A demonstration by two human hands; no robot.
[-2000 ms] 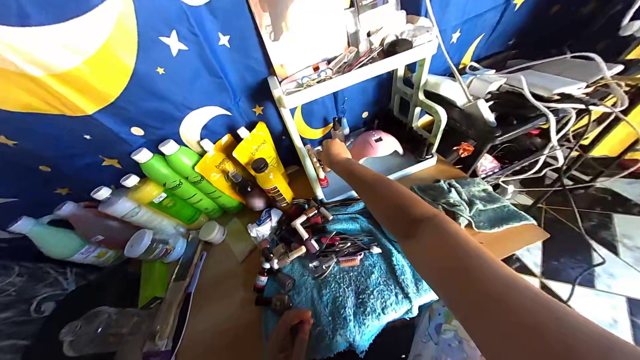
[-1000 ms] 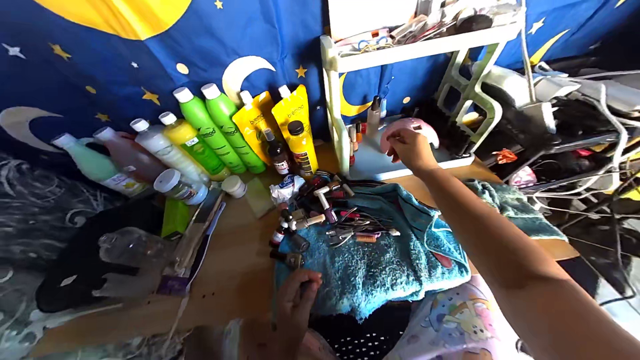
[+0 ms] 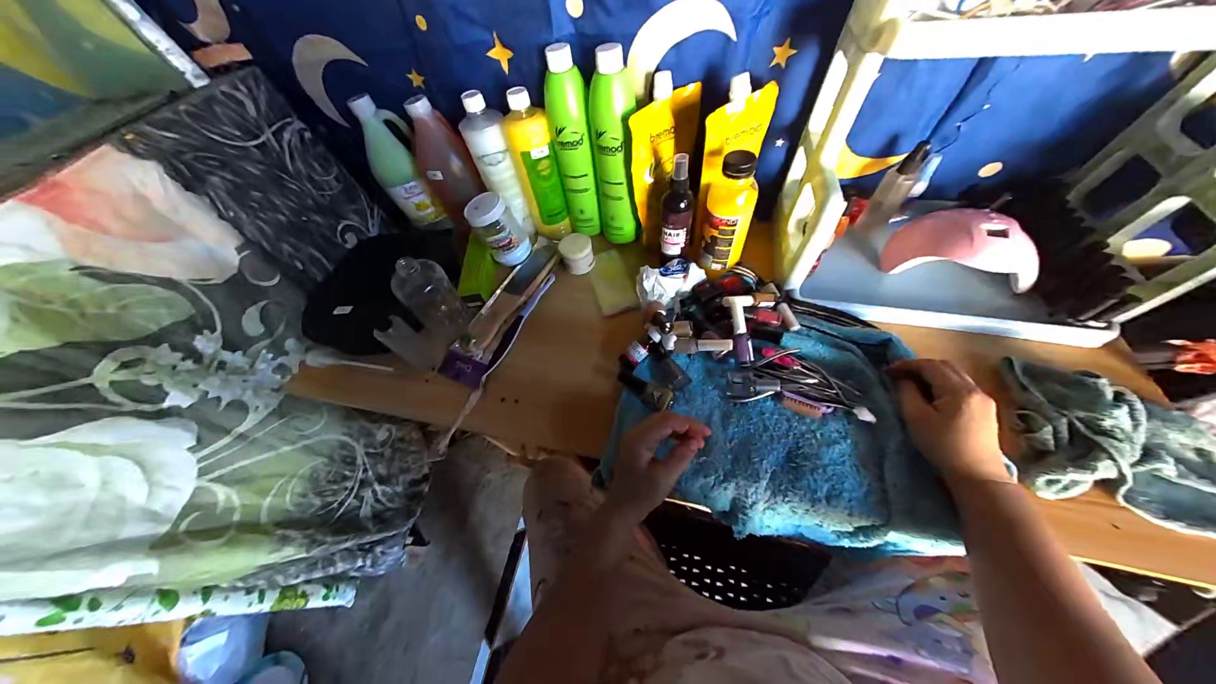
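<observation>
My left hand [image 3: 655, 461] is over the near left edge of a blue towel [image 3: 798, 465], its thumb and fingers curled toward each other with nothing visible between them. On the towel's right side rests my right hand [image 3: 945, 413], fingers bent down; whether it pinches the cloth cannot be told. Between and beyond the hands lies a pile of nail polish bottles [image 3: 741, 328], thin cords and a small brush [image 3: 806, 406]. A pink nail lamp [image 3: 964, 245] stands on the white shelf rack's lower tray [image 3: 978, 318], with a clear bottle [image 3: 893, 195] beside it.
Green bottles [image 3: 570, 142], yellow pouches [image 3: 665, 133] and several other bottles line the back of the wooden table [image 3: 551, 380]. A small white jar [image 3: 576, 255], an empty plastic bottle [image 3: 427, 290] and a purple box [image 3: 465, 366] are at left. A grey-green cloth [image 3: 1083, 427] lies at right.
My right hand has come back from the pink lamp on the rack to the towel. My left hand remains near the towel's left edge. The view has swung left.
</observation>
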